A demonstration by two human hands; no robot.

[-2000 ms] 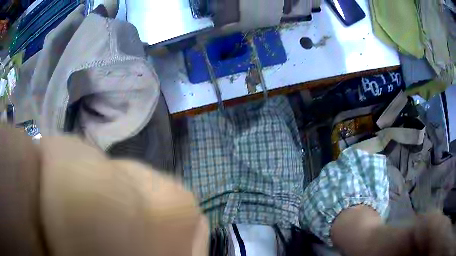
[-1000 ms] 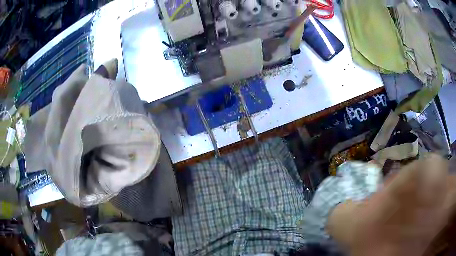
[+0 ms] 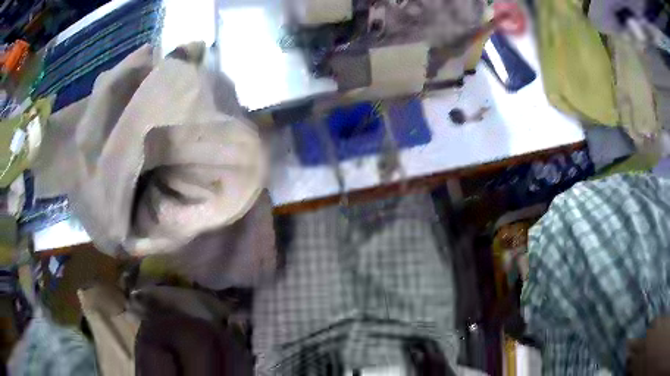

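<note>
A grey-beige garment (image 3: 198,139) with a round opening lies over the table's left front edge and hangs below it. The overlock machine (image 3: 433,29) stands at the top, blurred and cut off by the frame. My left sleeve (image 3: 51,352) shows at the bottom left; my left hand is not visible. My right sleeve (image 3: 602,264) fills the lower right. Only a dark bit of skin shows past it in the corner, and the hand is out of the picture. Brown cloth (image 3: 184,341) and a tan piece (image 3: 110,319) show at the lower left, blurred.
A blue pad (image 3: 360,132) lies at the white table's (image 3: 544,121) front. The phone (image 3: 508,62) and red scissor handles (image 3: 509,18) are right of the machine. Yellow-green panels (image 3: 580,66) hang at the upper right. Dark blue striped cloth (image 3: 99,55) lies at the upper left.
The view has shifted. My right hand has passed out of the picture at the lower right and its sleeve shows larger. Brown cloth and a tan piece have appeared at the lower left.
</note>
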